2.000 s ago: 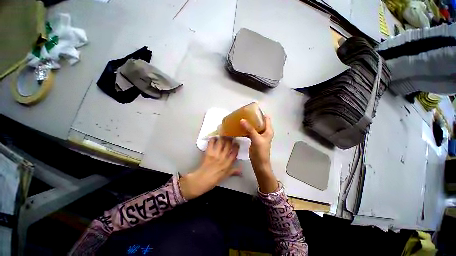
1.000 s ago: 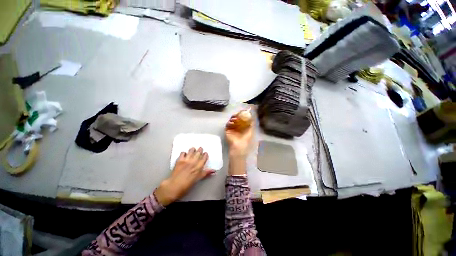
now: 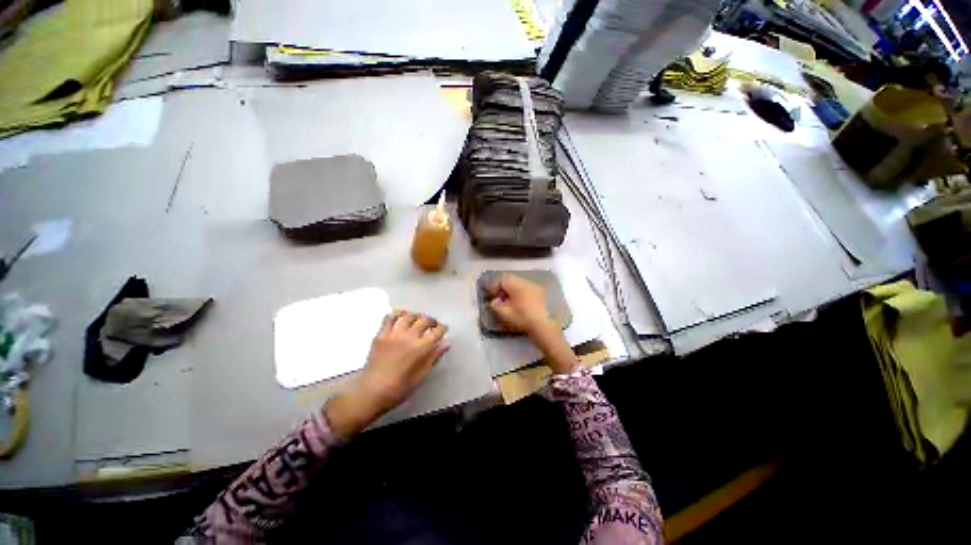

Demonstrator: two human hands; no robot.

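Note:
The white stiffener piece (image 3: 328,339) lies flat on the grey board. My left hand (image 3: 405,351) rests at its right edge, fingers slightly spread, holding nothing that I can see. The glue bottle (image 3: 431,241) stands upright behind, between the hands, its pale nozzle up. My right hand (image 3: 515,304) is on the single grey panel (image 3: 550,290), its fingers bent at the panel's left part; whether they grip it is hidden.
A stack of grey panels (image 3: 326,194) is behind the white piece. A strapped bundle of grey panels (image 3: 514,170) stands behind the right hand, with a pale grey stack (image 3: 628,48) beyond. Black and grey scraps (image 3: 141,328) lie left. Yellow fabric (image 3: 918,367) hangs at the right edge.
The glue bottle has left my right hand and now stands on the board. My right hand has moved right onto the grey panel. My left hand has shifted to the white piece's right edge.

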